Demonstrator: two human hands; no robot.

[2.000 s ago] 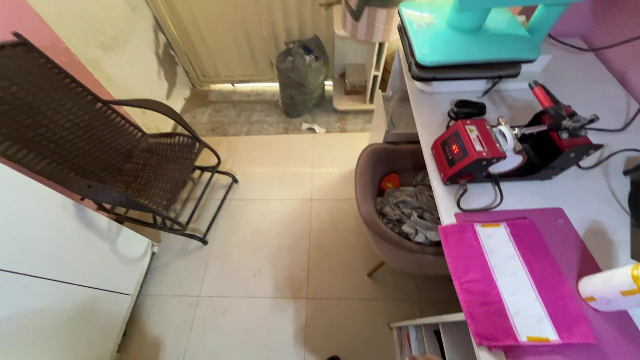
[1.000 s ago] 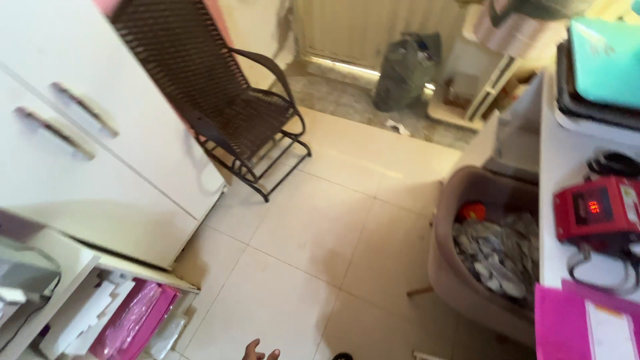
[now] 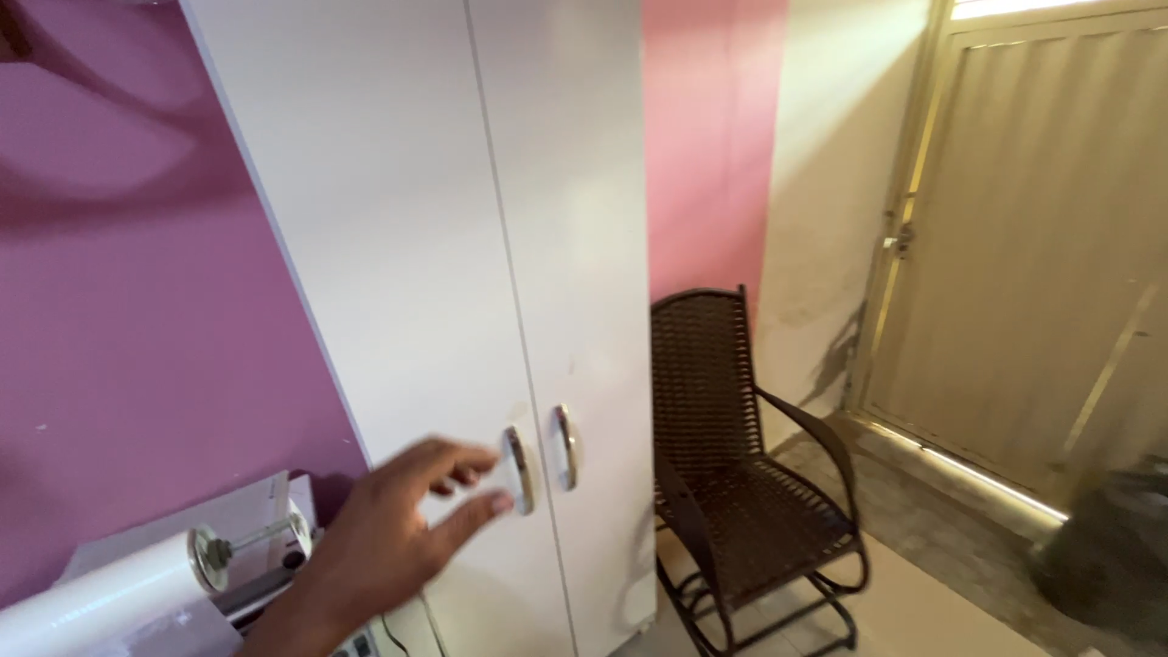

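Observation:
My left hand (image 3: pixel 401 529) reaches in from the lower left, its thumb and fingers apart and nothing held between them. The fingertips are beside the left metal handle (image 3: pixel 520 470) of a tall white cabinet (image 3: pixel 411 228); whether they touch it cannot be told. Close by, on the other door, is the right metal handle (image 3: pixel 566 447). Both cabinet doors are closed. My right hand is out of view.
A dark woven rocking chair (image 3: pixel 703 411) stands right of the cabinet. Farther right are a beige metal door (image 3: pixel 1031 265) and a dark plastic bag (image 3: pixel 1109 547). At lower left, a roll of white material (image 3: pixel 119 584) sits on a machine beside the purple wall (image 3: pixel 137 319).
The view has swung left and up from the worktable and floor to the cabinet. My left hand now shows beside the cabinet handle; only some fingers of a hand showed one second ago.

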